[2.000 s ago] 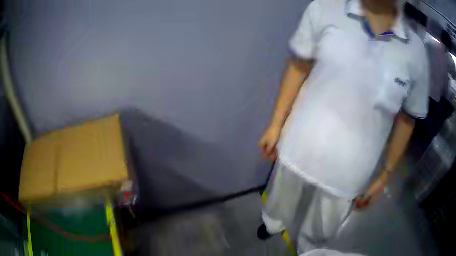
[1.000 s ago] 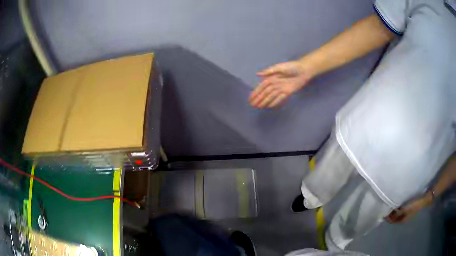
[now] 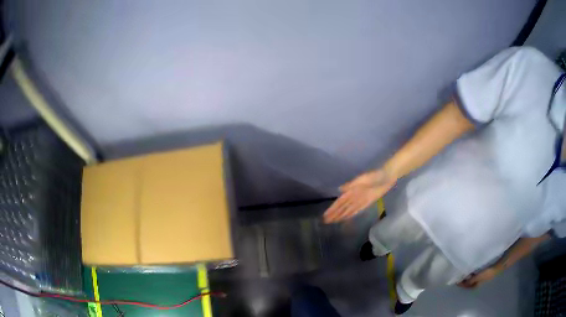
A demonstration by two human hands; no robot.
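Neither of my hands is in the picture. Nearest in front of me, a plain tan cardboard sheet (image 3: 180, 207) lies on top of a stack at the far end of the green mat (image 3: 149, 288). Only a thin shiny edge of the stack shows under the cardboard. A thin red lead wire (image 3: 149, 304) runs across the mat, over its yellow tape strips. The picture is somewhat blurred.
Another person in a white short-sleeved shirt (image 3: 471, 179) stands at the right, one arm stretched out with the hand open. Shiny stacked trays (image 3: 34, 204) stand at the left. A grey partition (image 3: 248, 74) is behind. Yellow floor tape (image 3: 391, 278) runs by the person's feet.
The view has shifted, so the cardboard sits lower and further right than a second ago. The other person's arm, first hanging down, is now stretched out. Stacked trays now show more at the left.
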